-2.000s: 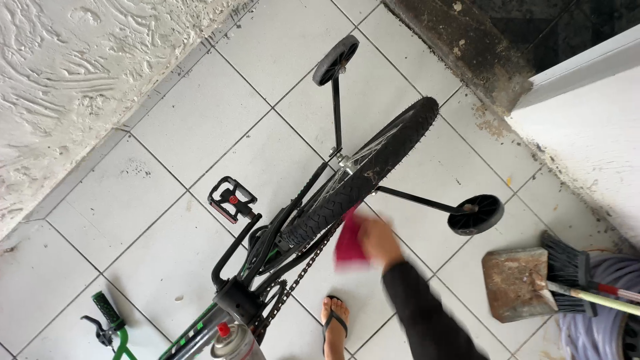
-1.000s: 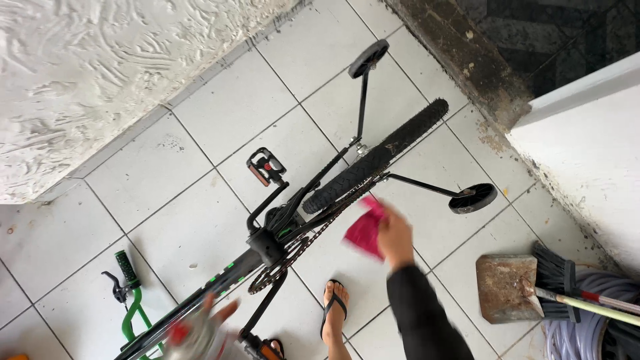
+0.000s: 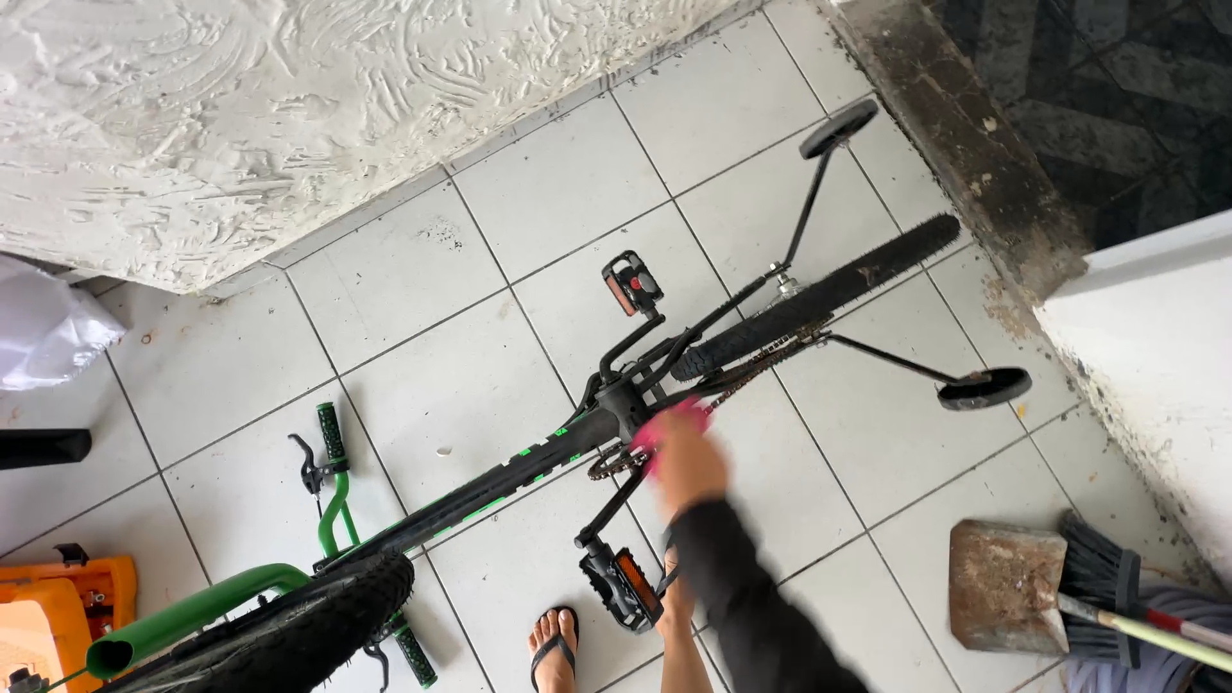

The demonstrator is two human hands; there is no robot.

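Note:
A black and green bicycle rests upside down, its frame tube (image 3: 500,476) running diagonally across the tiles. My right hand (image 3: 688,462), blurred, holds a pink cloth (image 3: 664,428) against the crank area, by the chainring (image 3: 618,462) and chain (image 3: 751,375). The rear tyre (image 3: 818,298) has a training wheel on each side, one upper (image 3: 839,128) and one lower (image 3: 984,388). One pedal (image 3: 631,284) points up the view, the other (image 3: 621,584) hangs near my feet. The front tyre (image 3: 289,635) fills the lower left. My left hand is out of view.
A rusty dustpan (image 3: 1006,587) and a black broom (image 3: 1097,587) lie at lower right, by a grey coiled hose. An open orange case (image 3: 58,616) stands at lower left. The handlebar grip (image 3: 330,430) touches near the floor. A textured white wall (image 3: 289,115) borders the upper left.
My right hand with the pink cloth has moved from beside the rear tyre to the chainring. The spray can seen earlier at the bottom has left the view. The view takes in more of the left side.

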